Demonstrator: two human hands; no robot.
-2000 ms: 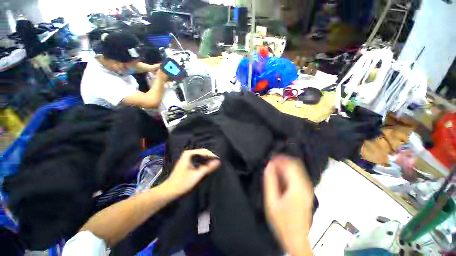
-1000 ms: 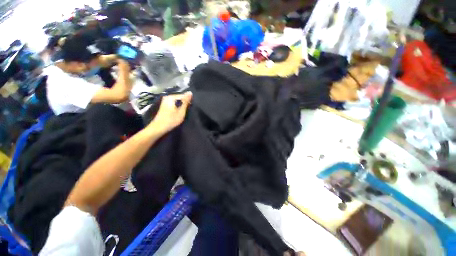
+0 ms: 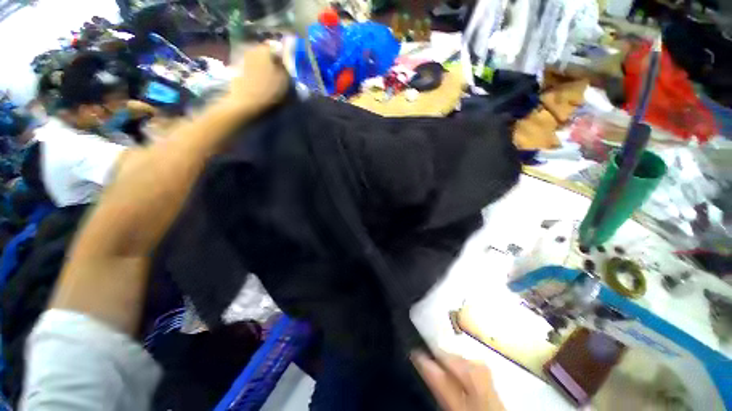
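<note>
A large black garment piece (image 3: 377, 177) is stretched between my hands in front of me, its edge running diagonally down to the right. My left hand (image 3: 261, 76) is raised at the upper left, blurred, and grips the upper corner of the cloth. My right hand (image 3: 457, 381) is low, cut off by the bottom edge, and holds the lower end of the same edge. The cloth hides part of the table. The white and light-blue sewing machine (image 3: 642, 321) lies at the right, with a dark-edged phone (image 3: 586, 365) by it.
A blue plastic basket (image 3: 265, 365) is below the cloth. A green cup (image 3: 626, 193) and an olive ring (image 3: 624, 277) are on the machine. A person in white (image 3: 76, 160) sits at the left. Behind are a blue bag (image 3: 345, 56), white strips (image 3: 530, 36) and red cloth (image 3: 666, 92).
My left hand has risen, lifting and spreading the cloth. My right hand, barely visible at the bottom a second ago, shows more now. Earlier, both hands were near the middle of the bunched cloth.
</note>
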